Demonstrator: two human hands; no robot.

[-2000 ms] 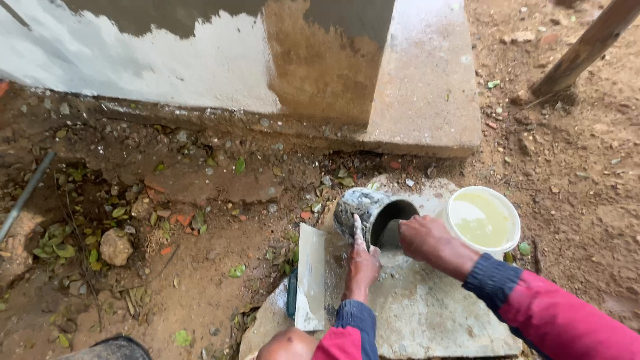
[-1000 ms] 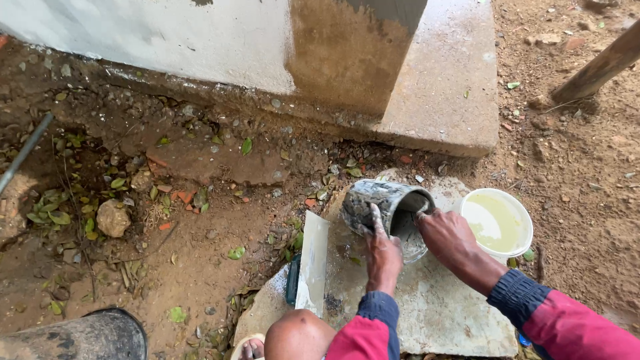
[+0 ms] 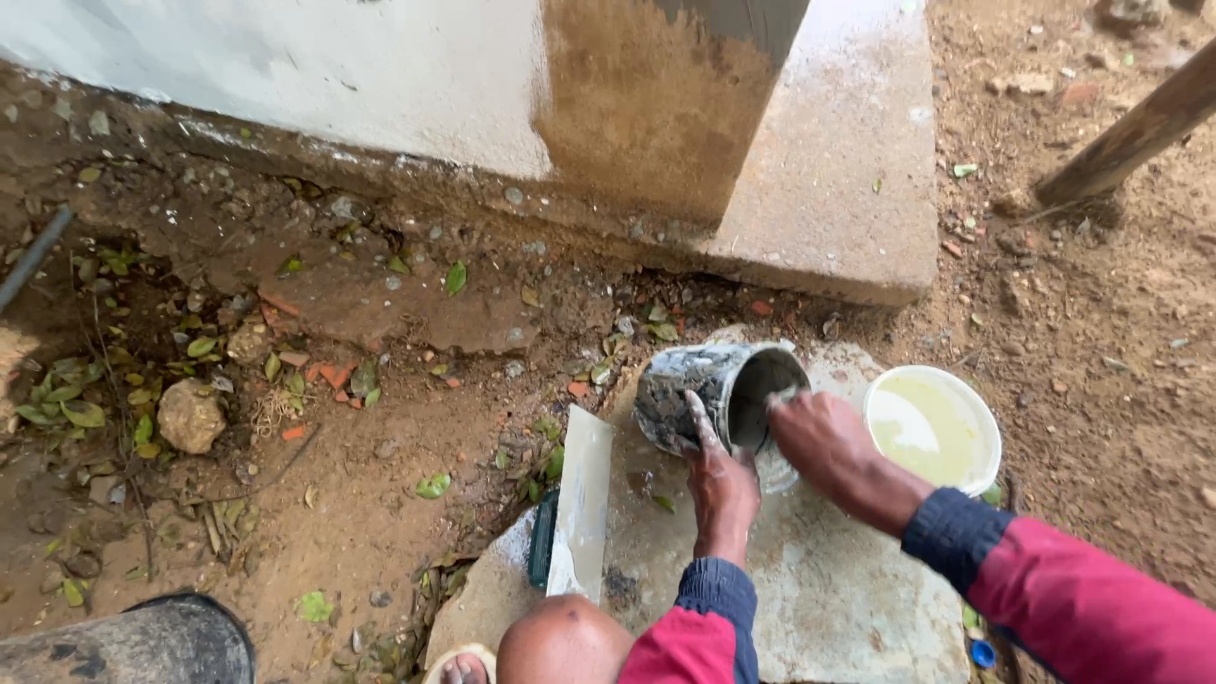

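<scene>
A plaster-smeared bucket (image 3: 679,394) lies tilted on a flat stone slab (image 3: 817,589), its mouth turned to the right. My left hand (image 3: 722,489) steadies it, fingers spread on its side near the rim. At the mouth, my right hand (image 3: 826,446) is closed around something mostly hidden by the fingers and the rim; what it is I cannot tell. Just right of that hand stands a white tub (image 3: 996,446) of cloudy yellowish liquid. A wide flat blade (image 3: 584,499) with a dark green handle (image 3: 542,540) rests left of the bucket.
A partly white-coated wall (image 3: 380,85) and a concrete ledge (image 3: 836,171) rise ahead. At the right a wooden post (image 3: 1130,133) stands in the soil. A dark bucket (image 3: 133,646) is at the lower left, a rock (image 3: 191,416) above it, a blue cap (image 3: 982,653) at the lower right.
The bucket's mouth faces further right than two seconds ago. My right hand has stayed at its opening, and my left hand on its side. The view has shifted slightly.
</scene>
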